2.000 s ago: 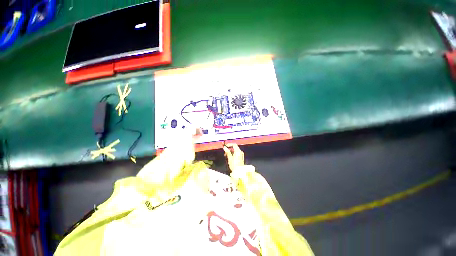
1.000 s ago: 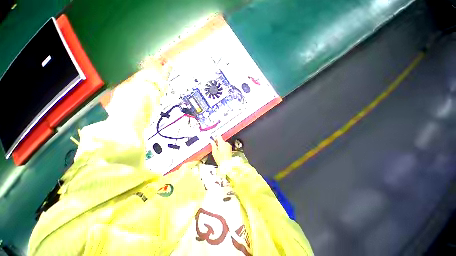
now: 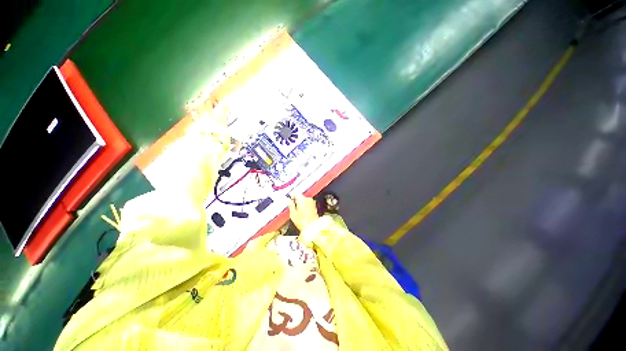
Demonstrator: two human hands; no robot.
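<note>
The back of the screen unit (image 3: 317, 82), a white plate, lies on a red-orange foam pad (image 3: 351, 152). It carries the mainboard (image 3: 304, 147), a dark cooling fan (image 3: 286, 132) and internal wires (image 3: 218, 186). My left hand (image 3: 218, 122) reaches over the plate's left part toward the far side; it is washed out by glare, so its fingers and grip are unclear. My right hand (image 3: 302, 210) is at the near edge of the plate and pad, fingertips at the edge. Whether it holds anything cannot be told.
A black-fronted screen unit (image 3: 49, 161) with a white label lies on another red-orange pad (image 3: 110, 152) at the left. Yellow tape strips (image 3: 112, 218) are on the green bench (image 3: 357, 58). Grey floor with a yellow line (image 3: 473, 163) is at the right. Something blue (image 3: 395, 266) is beside my right sleeve.
My left hand has moved from the plate's near edge to its far left part. My right hand stays at the near edge. The view has turned, so bench and units appear tilted.
</note>
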